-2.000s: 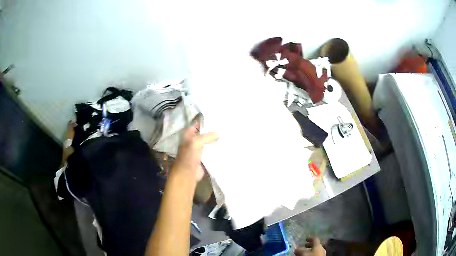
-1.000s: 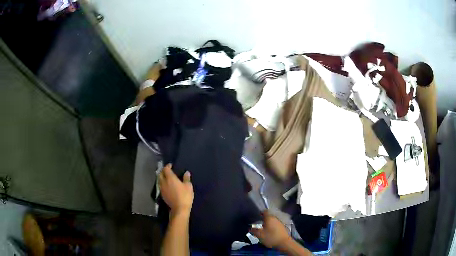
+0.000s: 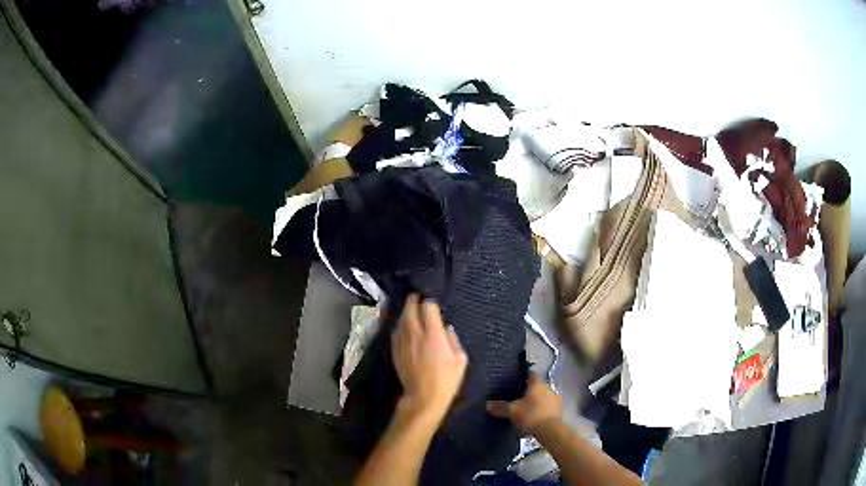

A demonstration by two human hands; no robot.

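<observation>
A pile of dark ribbed knit fabric (image 3: 489, 275) lies on the left part of the grey table (image 3: 313, 351) and hangs over its front edge. My left hand (image 3: 427, 356) is on the fabric, with its fingertips at a fold, pinching the cloth. My right hand (image 3: 532, 408) is at the right edge of the same fabric near the table front, with its fingers around the cloth edge. The fabric hides parts of the fingers of both hands.
Tan striped knit (image 3: 617, 256), white paper sheets (image 3: 679, 323) and a black flat rectangle (image 3: 766, 292) lie to the right. Maroon knit (image 3: 788, 190) is at the back right. Black and white scraps (image 3: 408, 123) are heaped behind the fabric. A stool (image 3: 63, 429) stands lower left.
The view has swung left onto the dark fabric. My left hand has moved from beyond the paper to the fabric, and now a fold is lifted and turned there. My right hand is now at its edge.
</observation>
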